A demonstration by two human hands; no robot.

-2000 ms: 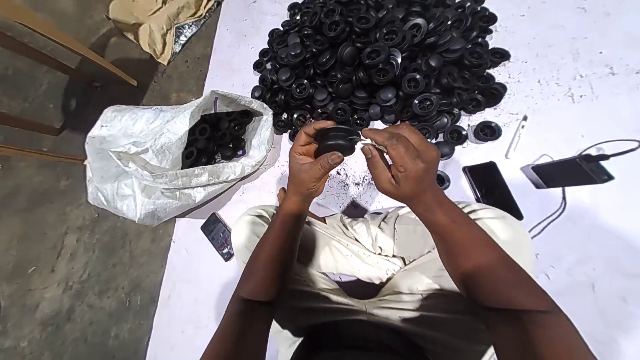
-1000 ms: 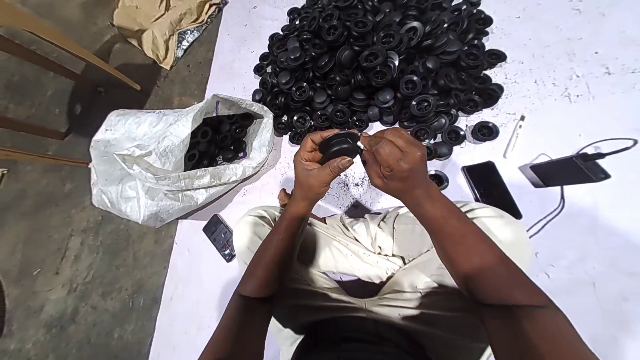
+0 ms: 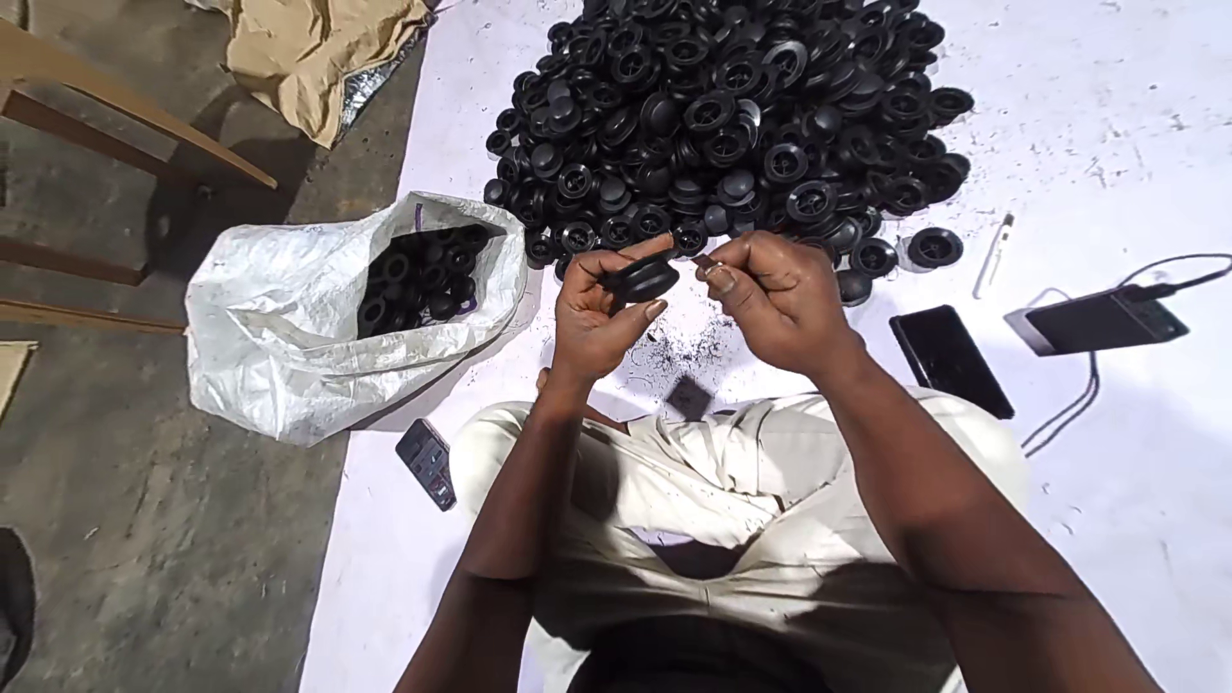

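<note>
My left hand (image 3: 602, 313) holds a round black plastic part (image 3: 645, 278), tilted on edge, between fingers and thumb. Just right of it, apart by a small gap, my right hand (image 3: 780, 298) pinches a small thin blade-like piece (image 3: 705, 262); most of it is hidden by the fingers. Beyond both hands lies a large heap of similar black round parts (image 3: 712, 111), some showing a spoked inside. Dark shavings (image 3: 681, 348) are scattered on the white sheet below the hands.
A white woven sack (image 3: 279, 327) with black parts inside lies at left. A phone (image 3: 426, 464) rests near my left knee. At right are a black phone (image 3: 951, 361), a cabled power bank or similar device (image 3: 1107, 322) and a white pen-like tool (image 3: 993, 256). Wooden legs (image 3: 144, 115) stand upper left.
My right hand has moved away from the black part, leaving a gap between the two; a second ago its fingers were against the part. My left hand still holds the part, now turned more on edge.
</note>
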